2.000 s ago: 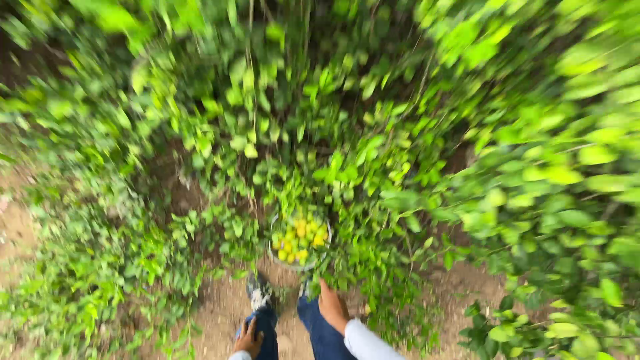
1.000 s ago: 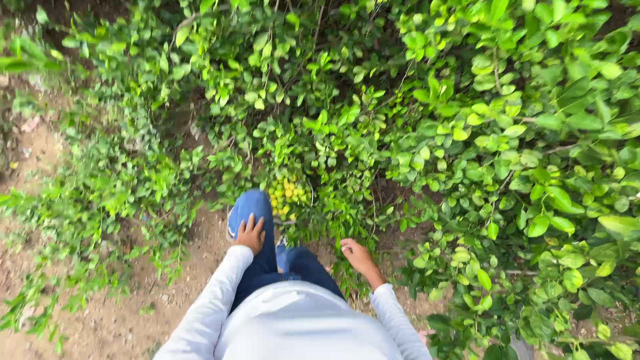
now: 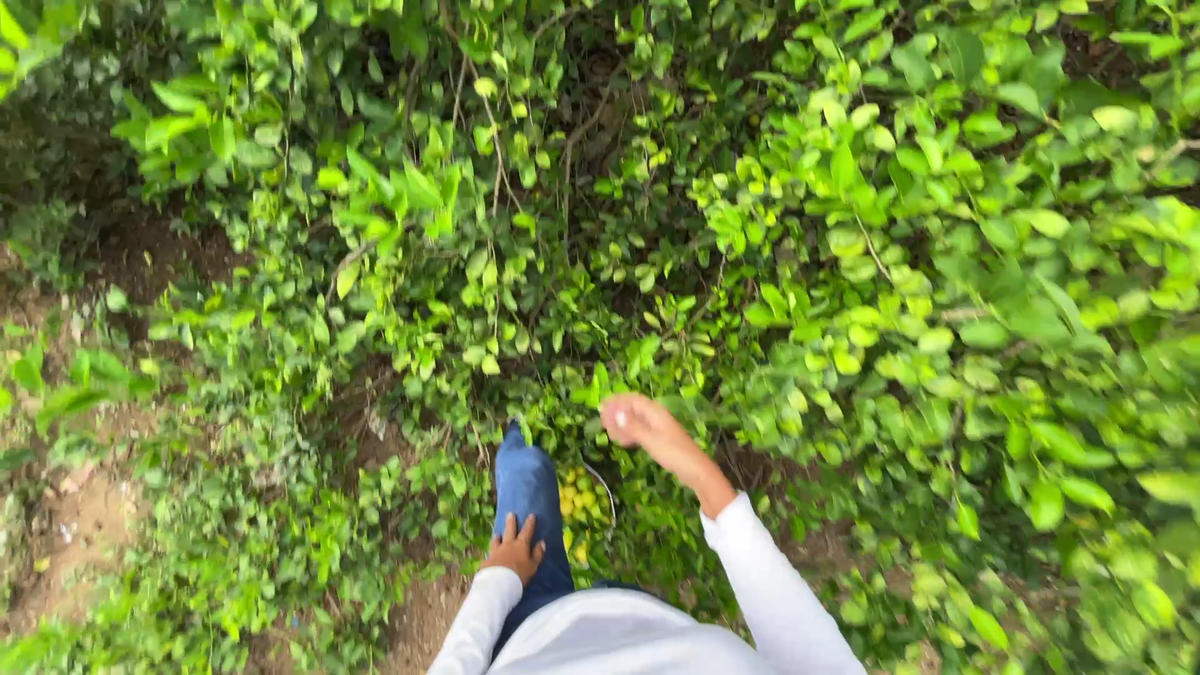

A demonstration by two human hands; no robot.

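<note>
My left hand (image 3: 515,548) rests with spread fingers on the blue jeans (image 3: 527,487) over my raised leg. Out over the leaves, above and right of the fruit, is my right hand (image 3: 637,420); it is blurred and its fingers look curled, and whether they hold anything I cannot tell. Yellow and green citrus fruits (image 3: 583,504) lie in a round container whose pale rim (image 3: 610,492) shows on one side, just right of my leg. Leaves and my leg hide part of it.
Dense leafy bushes (image 3: 797,234) spread in front and on both sides, with thin branches (image 3: 497,141) hanging among the leaves. Bare brown soil (image 3: 89,525) shows at the left, and a little more shows below my left sleeve.
My right hand has moved forward, farther out over the bush. My left hand remains on my leg. The view has shifted.
</note>
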